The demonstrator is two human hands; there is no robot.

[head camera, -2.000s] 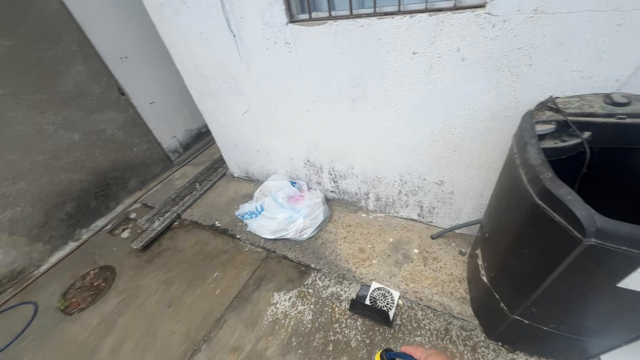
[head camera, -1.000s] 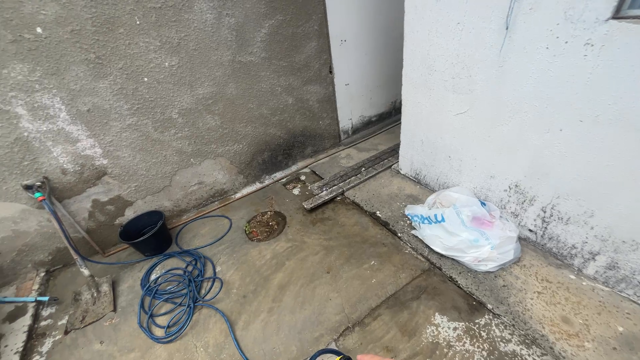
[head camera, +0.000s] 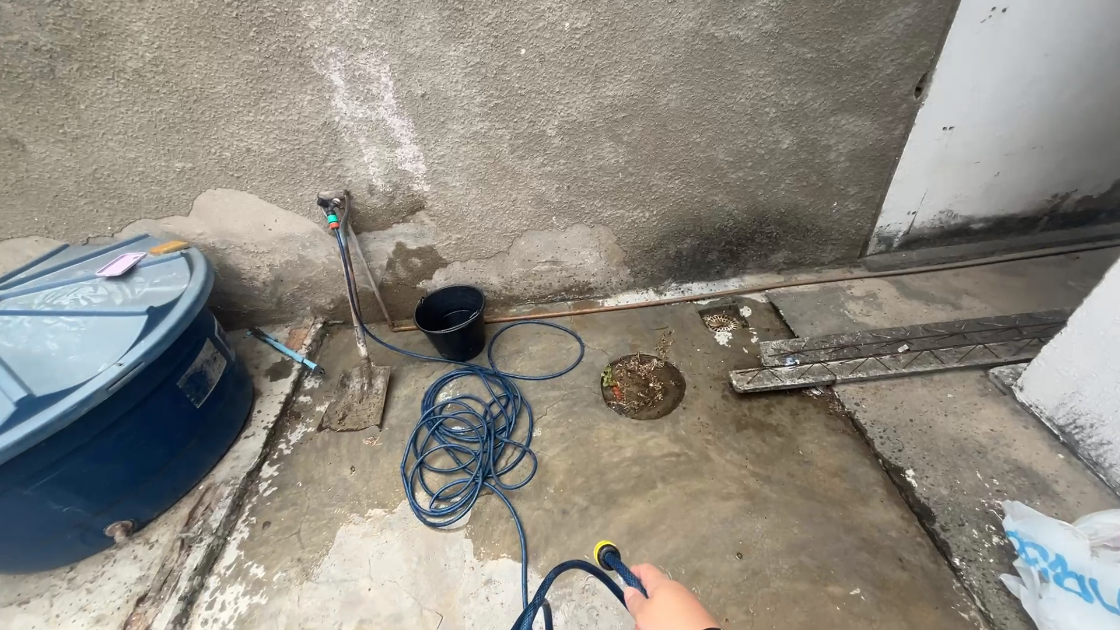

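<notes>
At the bottom, right of centre, my right hand [head camera: 669, 602] is closed around the end of a blue garden hose [head camera: 626, 573], just behind its yellow-ringed fitting [head camera: 604, 551]. From there the hose bends down and joins a loose coil [head camera: 468, 446] lying on the concrete. Its far end runs up to a tap [head camera: 331, 208] on the rough wall, with a green and orange connector [head camera: 333, 220]. A black bucket [head camera: 451, 337] stands near the wall beside the coil. A shovel [head camera: 359, 398] leans there, blade on the ground. My left hand is out of view.
A blue water tank [head camera: 114, 472] with a lid stands at the left. A round pit with debris [head camera: 643, 387] and a small drain grate [head camera: 724, 323] lie in the floor. Concrete lattice beams [head camera: 892, 360] rest at the right, above a white plastic bag [head camera: 1063, 564].
The view has swung far to the left, from the black tank and white wall to the hose, bucket and blue tank. More of my right hand and the hose now shows.
</notes>
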